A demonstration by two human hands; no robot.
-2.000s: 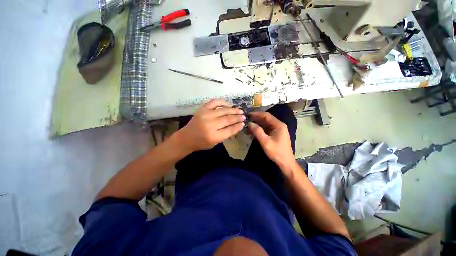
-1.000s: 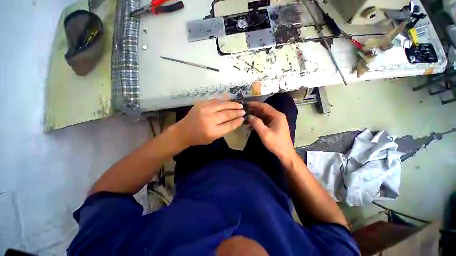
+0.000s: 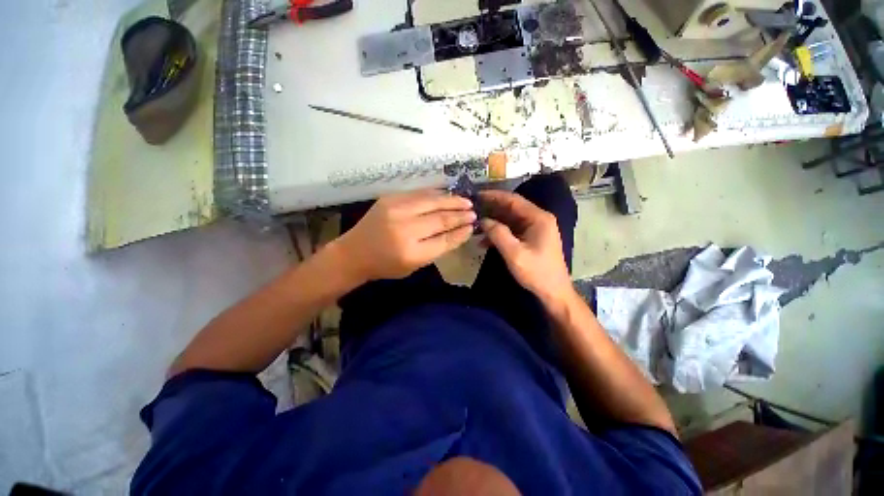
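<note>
A small dark metal part (image 3: 476, 208) is held between my two hands over my lap, just in front of the table's front edge. My left hand (image 3: 412, 232) holds it from the left, with its fingers covering much of it. My right hand (image 3: 524, 238) pinches it from the right between thumb and fingers. The part's exact shape is too small and too covered to tell. The thin needle file (image 3: 365, 118) lies on the table beyond my left hand, touched by neither hand.
The worn sewing table (image 3: 310, 165) bears the silver slide plate (image 3: 395, 50), the rotary hook (image 3: 469, 39), red-and-black pliers (image 3: 308, 12), a long rod and a screwdriver. A checked cloth (image 3: 241, 116) and brown-grey pouch (image 3: 160, 82) lie left. White cloth (image 3: 722, 320) lies at lower right.
The table and tools have shifted up and slightly left in the picture as the view moved. Both hands stay together on the dark part, more of which shows above the fingertips.
</note>
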